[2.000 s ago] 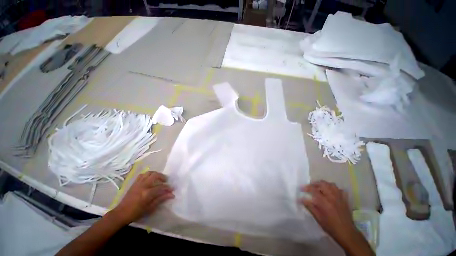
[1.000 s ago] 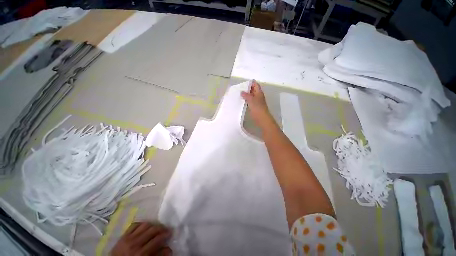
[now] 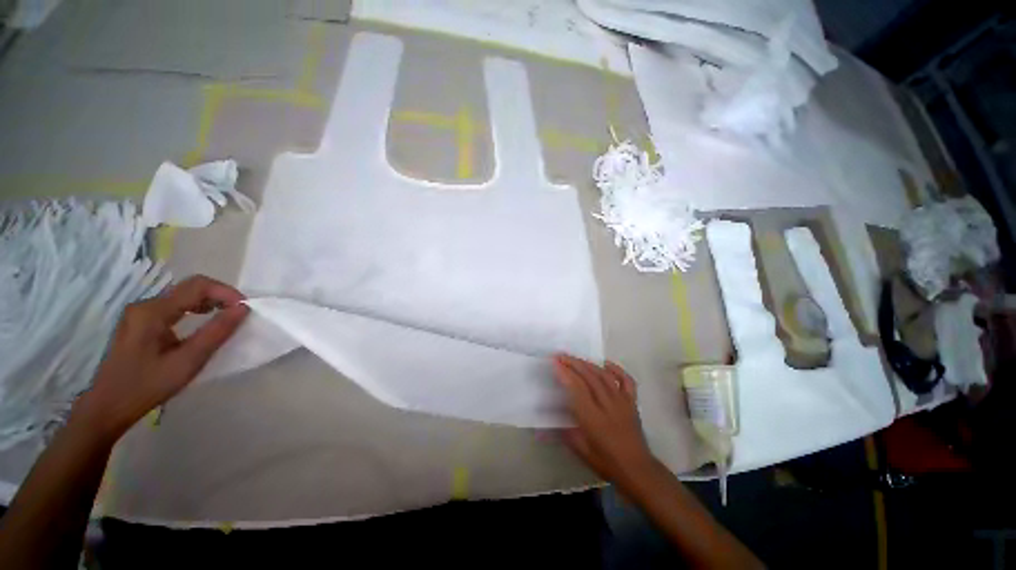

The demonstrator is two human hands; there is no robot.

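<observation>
A white vest-shaped panel (image 3: 429,251) lies on the table with its two straps pointing away from me. Its near edge is lifted and folded, with a crease running across the body. My left hand (image 3: 162,345) pinches the panel's left edge between thumb and fingers. My right hand (image 3: 602,412) is at the panel's lower right corner, its fingers on the fabric edge; the fingertips are slightly blurred.
A heap of long white strips (image 3: 67,301) and a crumpled white scrap (image 3: 184,194) lie left. Short strips (image 3: 646,212), a glue bottle (image 3: 711,406) with its nozzle over the table edge, and a white U-shaped panel (image 3: 802,401) lie right. A white pile (image 3: 713,28) is at the back.
The view has shifted right. My right hand has left the left strap and come down to the lower right corner. My left hand now pinches the left edge, and the near edge is lifted.
</observation>
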